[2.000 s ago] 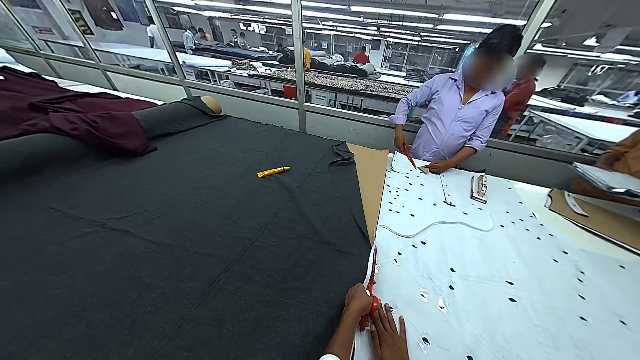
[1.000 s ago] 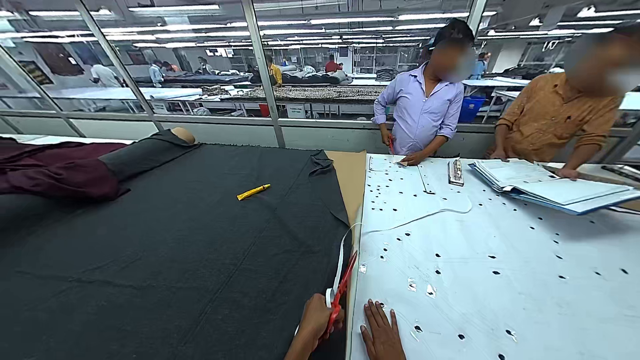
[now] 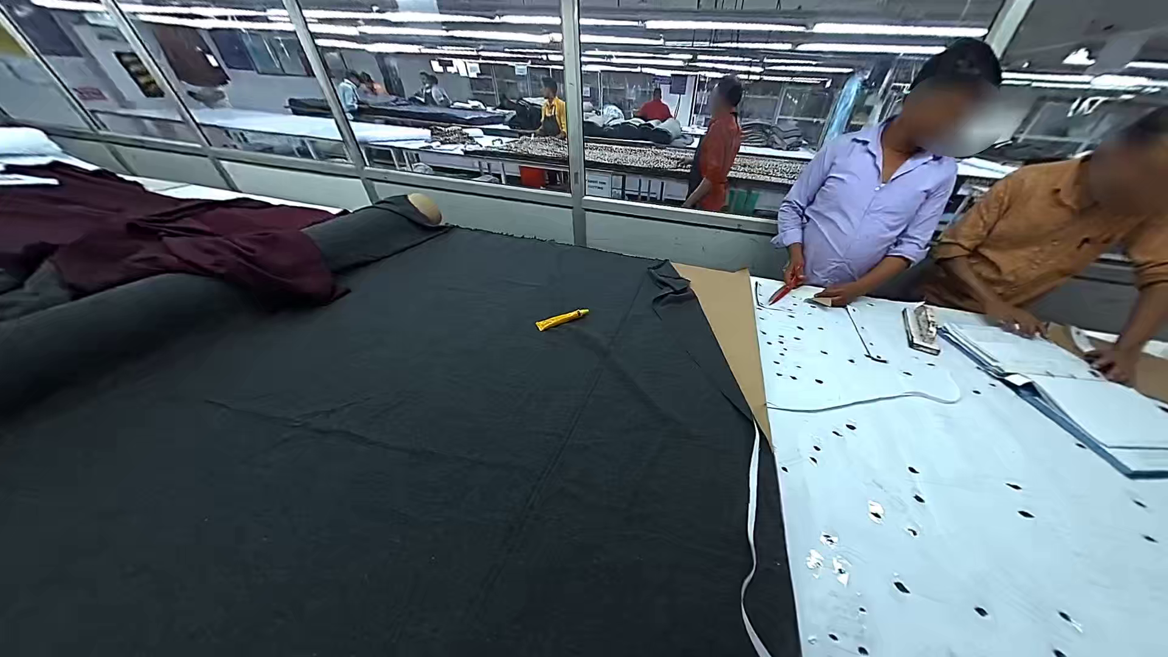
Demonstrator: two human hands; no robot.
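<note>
Neither of my hands shows in the head view. Dark grey fabric lies spread over the table, with a yellow marker or tube on it. Beside its right edge is a white sheet with dark oval holes or marks. A narrow white strip runs along the fabric's right side, and a thin pale cord curves over the sheet. Brown paper or board shows between fabric and sheet. The red scissors seen earlier by my hand are out of view; whether I hold them is hidden.
A co-worker in a lilac shirt holds a red-handled tool at the sheet's far end. Another, in a brown shirt, leans over an open binder. A metal object lies between them. Maroon cloth covers a fabric roll at left.
Both my hands and the red scissors have gone out of view. The white strip that lay by my hand now trails down the fabric's edge. The view has shifted.
</note>
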